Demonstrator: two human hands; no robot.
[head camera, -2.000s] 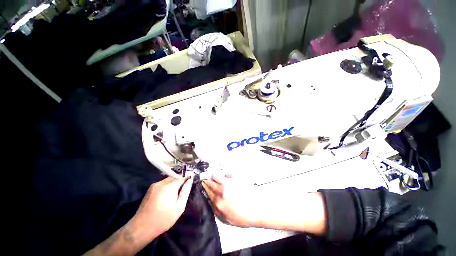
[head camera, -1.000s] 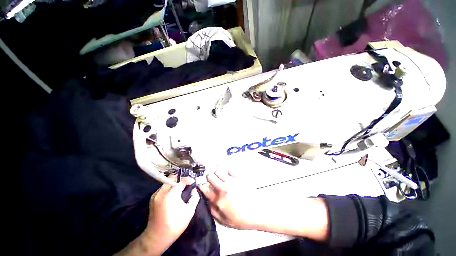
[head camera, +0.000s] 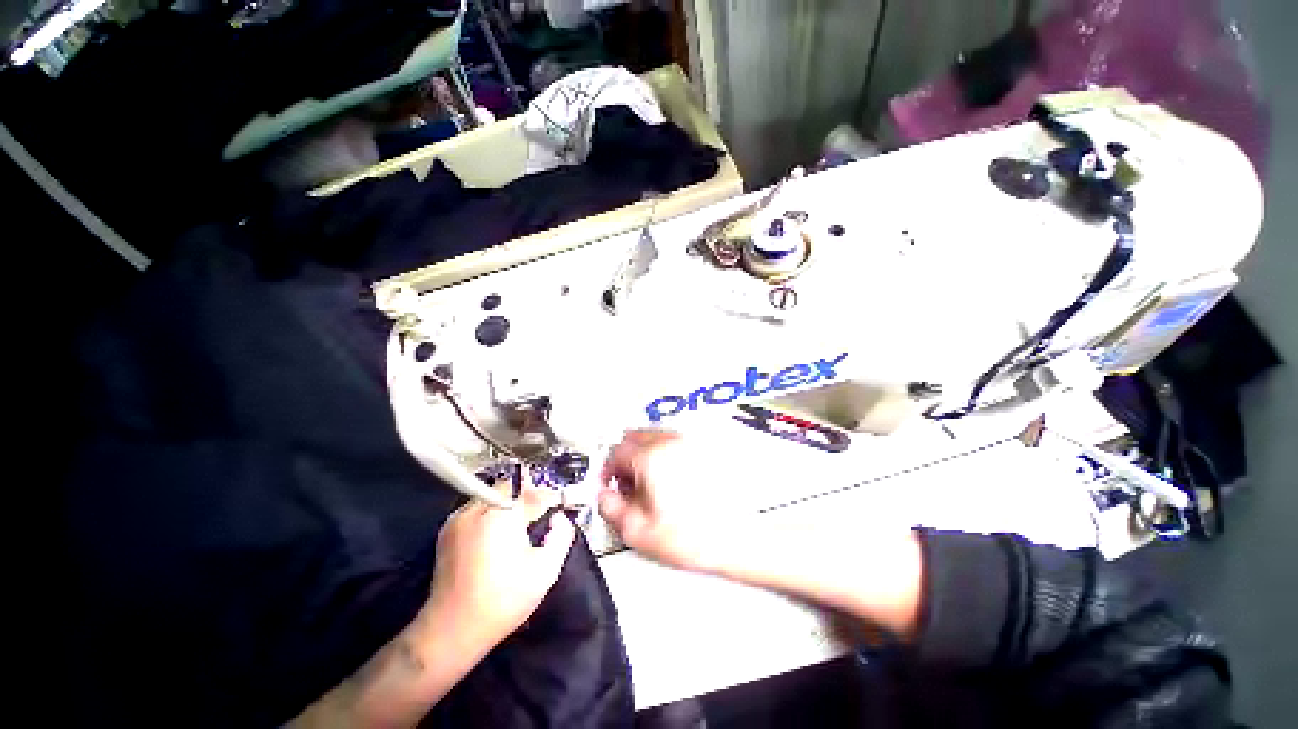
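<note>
A large dark garment (head camera: 242, 499) fills the left side, and its shinier lining (head camera: 570, 641) hangs over the table's front edge. My left hand (head camera: 498, 563) is closed on the dark cloth edge just in front of the presser foot area (head camera: 548, 470). My right hand (head camera: 662, 499) is raised beside the needle area, to the right of the cloth, with fingers bent; whether it pinches anything small is not clear. The white sewing machine head (head camera: 883, 299) with blue lettering stretches behind both hands.
The flat white machine table (head camera: 740, 627) lies under my right forearm. A red-and-black tool (head camera: 793, 427) lies by the lettering. Dark cloth (head camera: 484, 214) is heaped behind the machine. Cluttered small items (head camera: 1139, 491) sit at the table's right end. A pink plastic bag (head camera: 1125, 57) is behind.
My right hand has lifted off the cloth and moved up beside the needle area. My left hand stays on the cloth edge. The camera view has shifted slightly.
</note>
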